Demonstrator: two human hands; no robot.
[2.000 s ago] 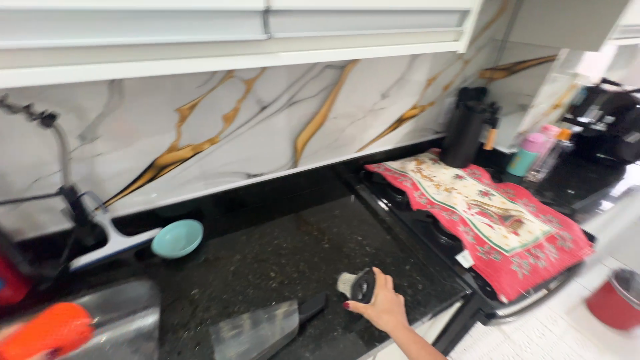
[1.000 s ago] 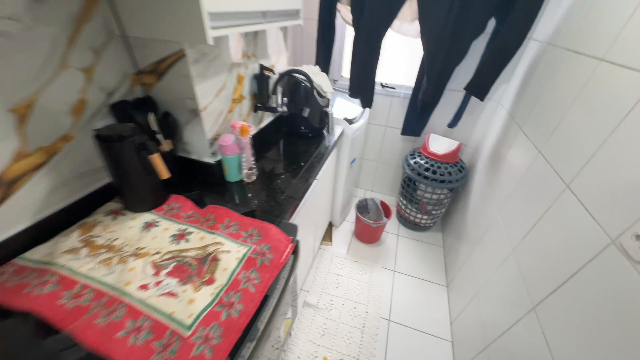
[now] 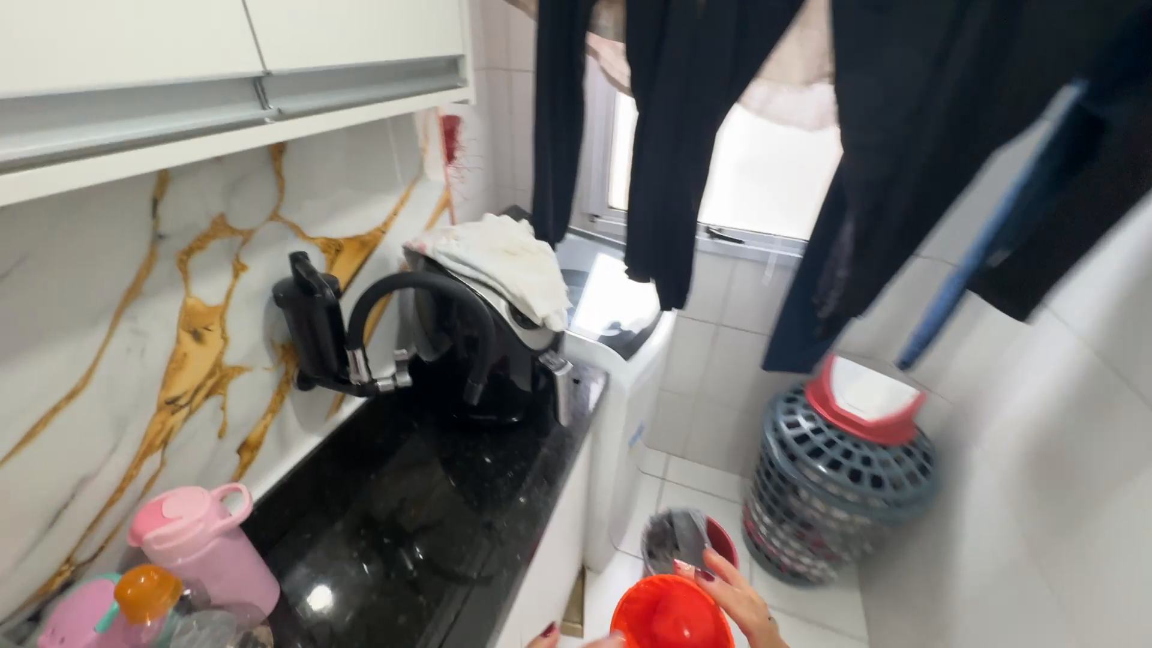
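Observation:
A red-orange plastic container [image 3: 673,614], round and open-topped, is at the bottom edge of the view. My right hand [image 3: 733,598] is on its right side, fingers on the rim. Of my left hand [image 3: 576,637] only fingertips show at the lower left of the container, and its hold is mostly cut off by the frame. Just beyond the container, a red bucket [image 3: 723,543] with a grey cloth [image 3: 677,535] in it stands on the white tiled floor.
A black counter [image 3: 396,531] runs along the left with a pink jug [image 3: 205,549], bottles, a black faucet [image 3: 423,286] and a cloth-topped black appliance [image 3: 468,360]. Past it stands a white washing machine [image 3: 621,387]. A grey laundry basket [image 3: 837,486] is right; dark trousers [image 3: 670,135] hang above.
The view has swung right and moved along the counter toward the window. Two seconds ago my right hand held a small dark-and-clear object over the counter; now it is at the red-orange container.

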